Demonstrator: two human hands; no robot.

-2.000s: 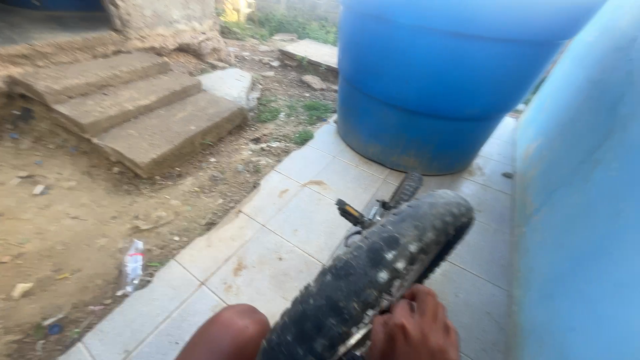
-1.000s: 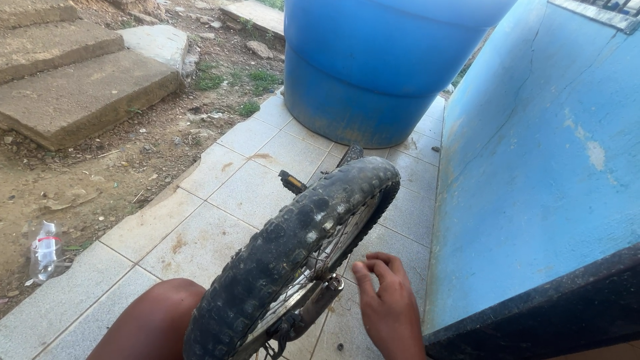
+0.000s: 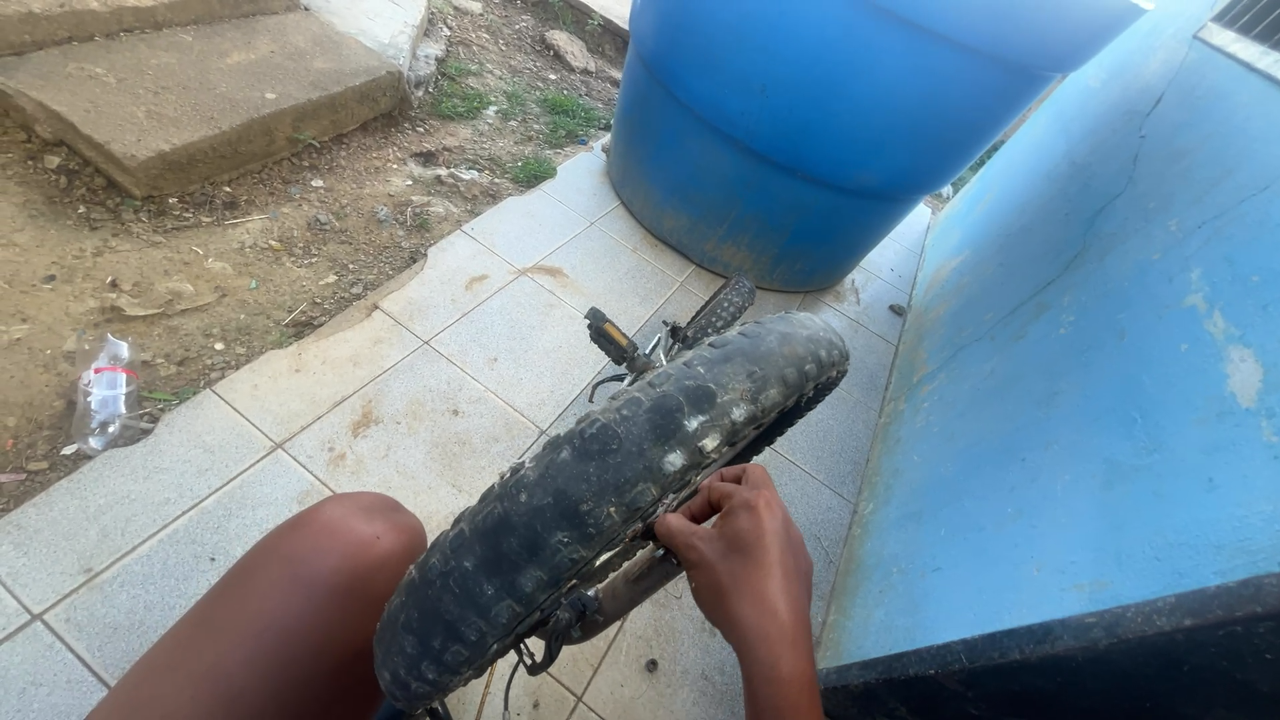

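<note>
A bicycle wheel with a worn, knobby black tyre (image 3: 610, 480) runs diagonally across the middle of the head view. My right hand (image 3: 735, 540) is at the wheel's right side, its thumb and fingers bent together by the rim; whether they pinch something there is hidden. Below the hand runs a dull metal fork leg (image 3: 640, 580), with a black brake part (image 3: 570, 615) and cable near its lower end. Past the tyre show a black pedal with an orange reflector (image 3: 610, 335) and part of the second tyre (image 3: 727, 303). My left hand is outside the view.
A big blue plastic tank (image 3: 770, 150) stands on the tiled floor (image 3: 400, 410) ahead. A blue wall (image 3: 1090, 400) rises on the right, above a dark edge (image 3: 1060, 640). My bare knee (image 3: 360, 530) is left of the wheel. A plastic bottle (image 3: 107, 395) lies on dirt near concrete steps (image 3: 200, 90).
One second ago my right hand was apart from the wheel with its fingers spread; it has moved in to the rim side and its fingers have closed together.
</note>
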